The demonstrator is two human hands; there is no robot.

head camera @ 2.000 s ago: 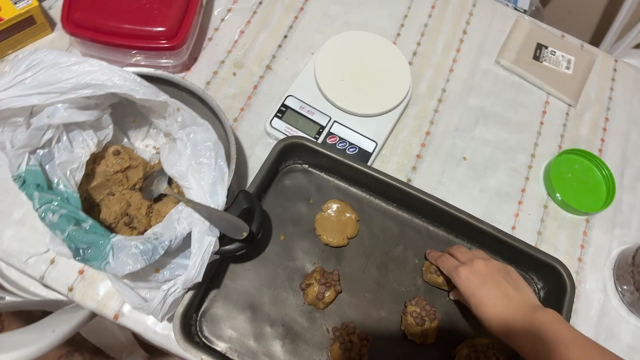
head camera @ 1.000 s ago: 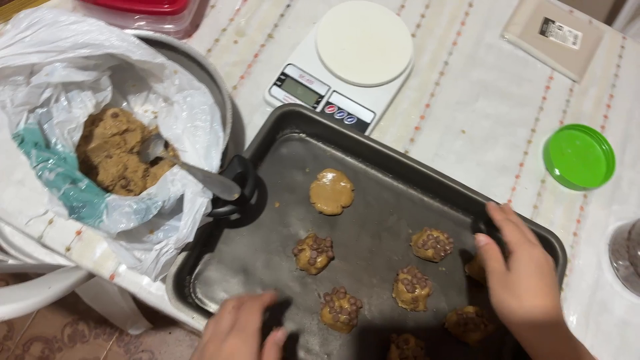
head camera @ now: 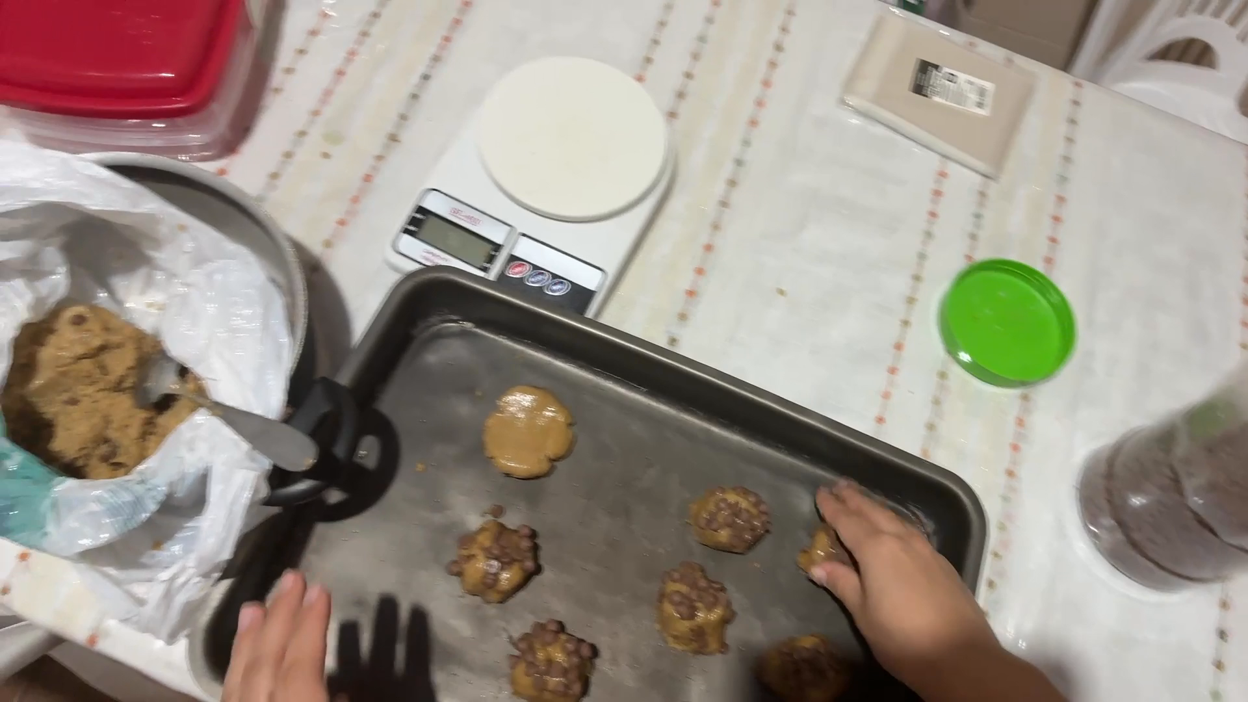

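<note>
A dark metal baking pan (head camera: 604, 429) holds several dough balls topped with chocolate chips (head camera: 694, 606) and one smooth flattened dough piece (head camera: 529, 431). My right hand (head camera: 892, 575) is over the pan's right part, its thumb and fingers around a dough ball (head camera: 824, 548) that it partly hides; whether it grips the ball is unclear. My left hand (head camera: 283, 643) is over the pan's lower left edge, holding nothing, fingers extended and close together, its shadow on the pan. At the left, cookie dough (head camera: 88, 390) with a metal spoon (head camera: 249, 424) in it lies in a plastic bag (head camera: 229, 341) inside a pot.
A white kitchen scale (head camera: 575, 146) stands behind the pan. A red-lidded plastic container (head camera: 117, 58) is at the upper left. On the right are a green lid (head camera: 1007, 322), a clear jar with brown contents (head camera: 1165, 497) and a flat beige package (head camera: 941, 93). The pot's black handle (head camera: 327, 439) overhangs the pan.
My left hand, absent from the earliest frame, entered by the one before this and is now at the pan's lower left edge. My right hand has moved from the pan's right rim onto a dough ball.
</note>
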